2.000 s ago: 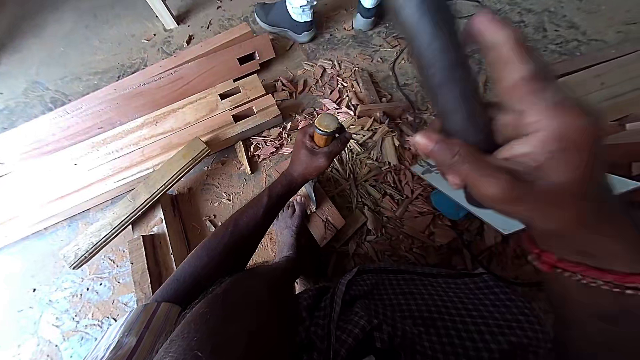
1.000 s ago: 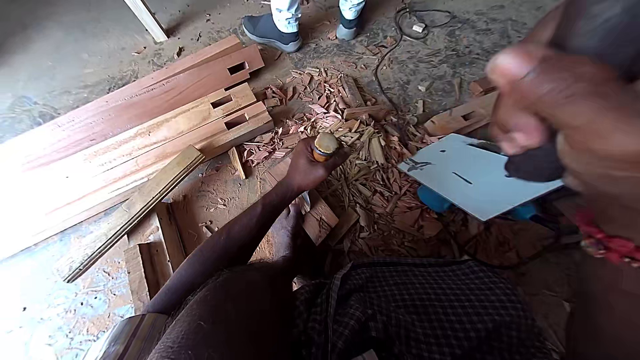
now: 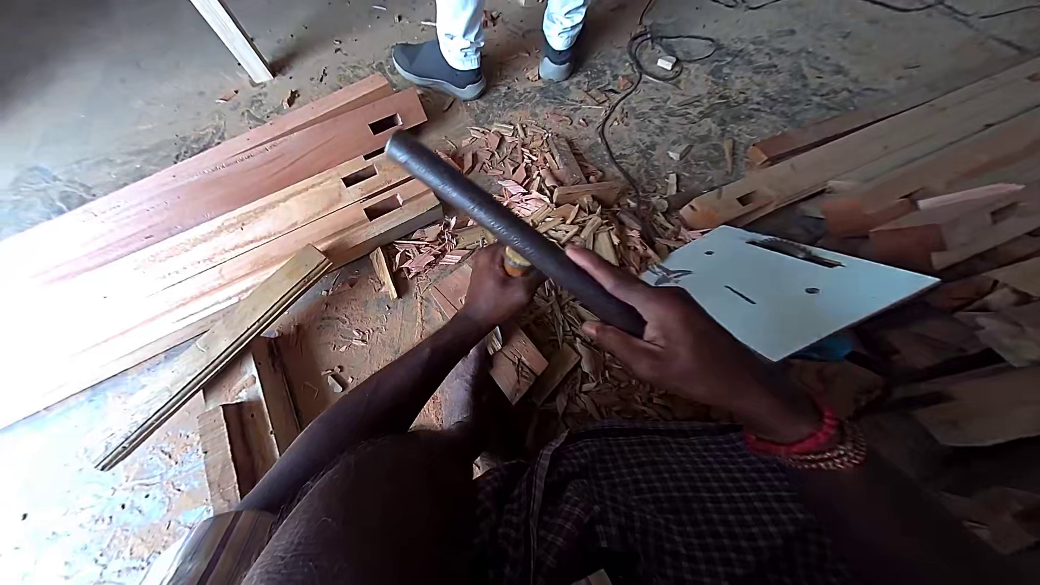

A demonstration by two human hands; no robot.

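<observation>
My left hand (image 3: 497, 288) is closed around the wooden handle (image 3: 516, 262) of an upright tool, likely a chisel, whose blade is hidden below the fist. In my right hand (image 3: 678, 337) is a dark round metal bar (image 3: 512, 231), slanting up to the left. Its middle passes over the top of the handle; whether the two touch I cannot tell. A short wood block (image 3: 518, 363) lies beneath, beside my bare foot (image 3: 461, 394).
Mortised planks (image 3: 268, 203) lie at the left, with a grooved strip (image 3: 219, 349) across them. Wood chips (image 3: 528, 175) are heaped ahead. A white board (image 3: 796, 292) and more timbers (image 3: 877, 154) lie right. A person's shoes (image 3: 439, 69) stand beyond, near a cable (image 3: 609, 130).
My right hand, raised at the right a second ago, has come down and left, bringing the bar over the handle. The left hand still grips the handle.
</observation>
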